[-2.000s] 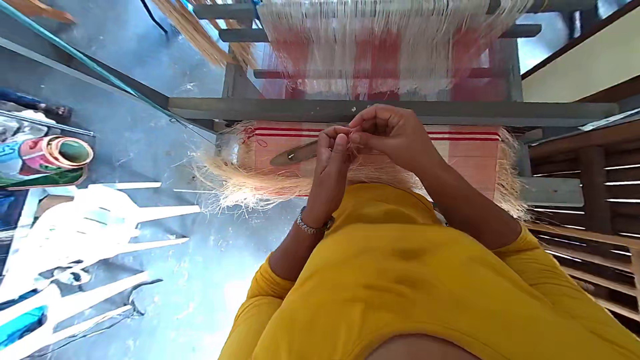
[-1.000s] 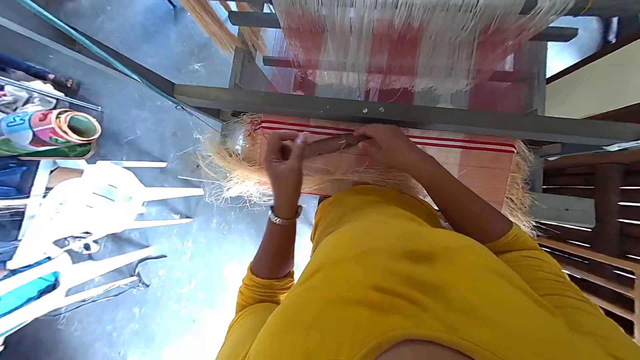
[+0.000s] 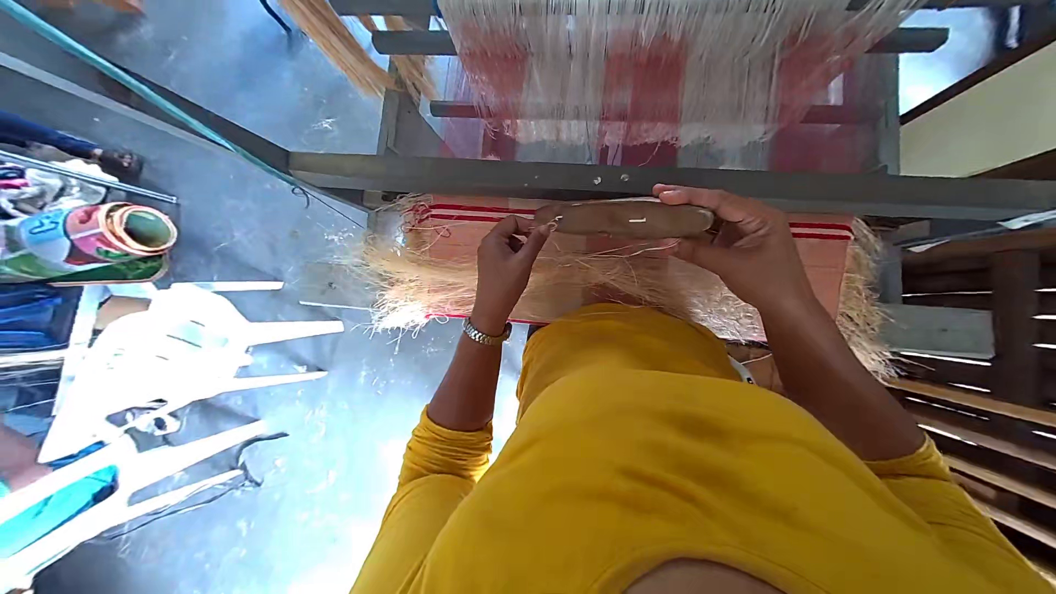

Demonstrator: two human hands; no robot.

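A brown wooden weaving shuttle [image 3: 623, 219] lies level between my hands, above the woven cloth. My right hand [image 3: 738, 239] grips its right end, fingers on top and thumb below. At the left tip, my left hand [image 3: 511, 264] has its thumb and forefinger pinched together, close to a light thread; whether it holds the thread or the shuttle tip is not plain. Beneath them spreads pink cloth [image 3: 817, 280] with red stripes [image 3: 821, 231] and frayed edges, and loose straw-coloured fibres [image 3: 445, 280] lie across it.
The loom's grey crossbeam [image 3: 495, 175] runs just beyond my hands, with pale and red warp threads [image 3: 643, 74] behind it. White plastic chairs [image 3: 190, 330] and a rolled printed sheet [image 3: 91, 239] are at the left. A slatted wooden structure [image 3: 1006, 396] stands at the right.
The shuttle lay on the cloth to the left while my hands were together; it was then lifted between them. Since one second ago, my right hand has moved right along it to its right end.
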